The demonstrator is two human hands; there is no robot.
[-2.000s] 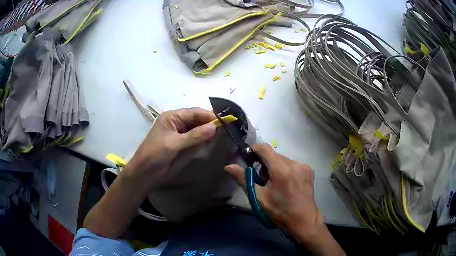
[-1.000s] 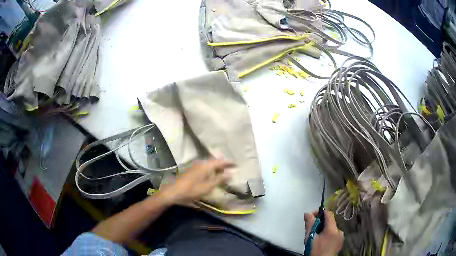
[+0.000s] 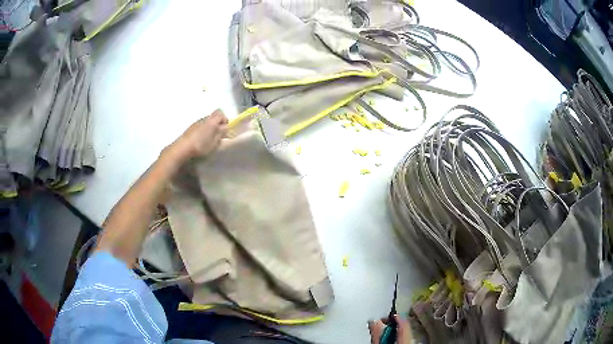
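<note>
A khaki bag [image 3: 249,215] lies flat on the white table in front of me, with a yellow edge along its near side and its handles partly showing at the left. My left hand [image 3: 208,133] holds the far corner of the bag by a yellow binding end [image 3: 242,119]. My right hand [image 3: 392,330], cut off by the bottom edge of the picture, holds the scissors [image 3: 392,312], whose dark blades point away from me and look closed. The scissors are to the right of the bag, apart from it.
Bags with yellow edges [image 3: 302,54] are heaped at the far side. Yellow offcuts [image 3: 359,121] are scattered near them. A stack of bags with looped handles [image 3: 457,195] is at the right, another behind it. Folded bags [image 3: 50,114] hang at the left table edge.
From two seconds ago, the scissors have moved from a yellow end to the lower right, and the bag has been laid flat. In the last second my left hand has moved to its far corner.
</note>
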